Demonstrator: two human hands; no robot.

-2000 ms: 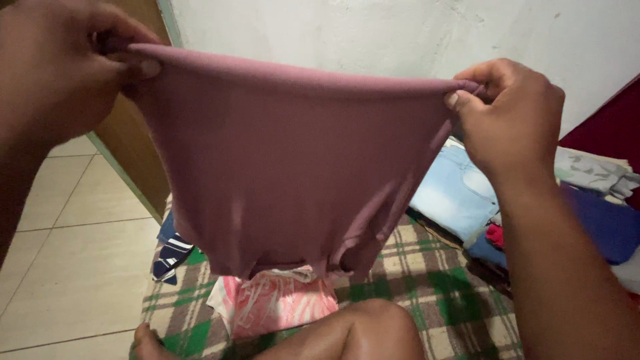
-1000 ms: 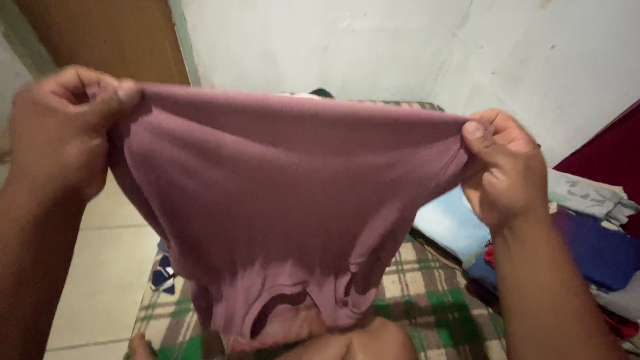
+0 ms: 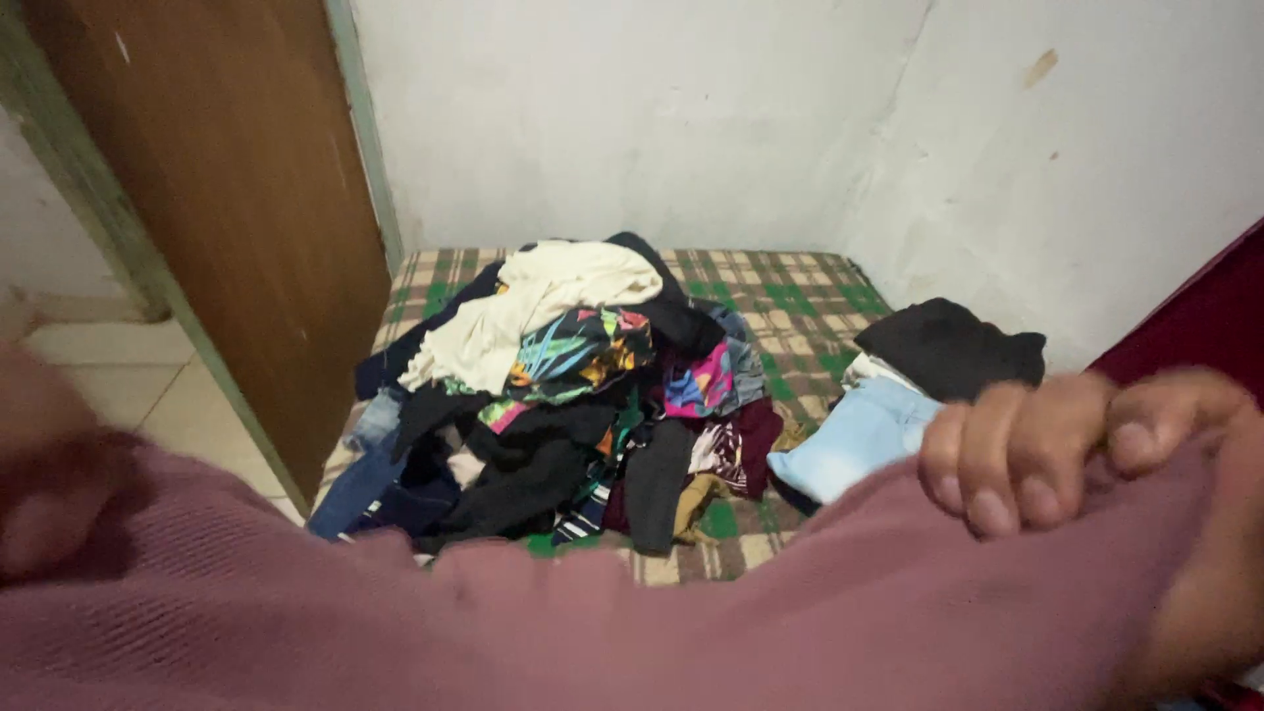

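A mauve knitted garment spans the bottom of the view, close to the camera and sagging in the middle. My left hand, blurred and cut by the left edge, grips its left end. At the right, my right hand has its fingers curled over the garment's other end. Beyond the cloth lies a heap of mixed clothes, with a cream garment and a floral printed one on top. The garment's lower part is out of view.
A plaid blanket covers the surface under the clothes. Light blue denim and a black garment lie at the right, near the wall. A brown door stands at the left, and dark red fabric is at the right edge.
The mauve garment, hanging spread between my hands before, is now low and near the camera with its upper edge slack. The view has tilted up, showing the clothes heap.
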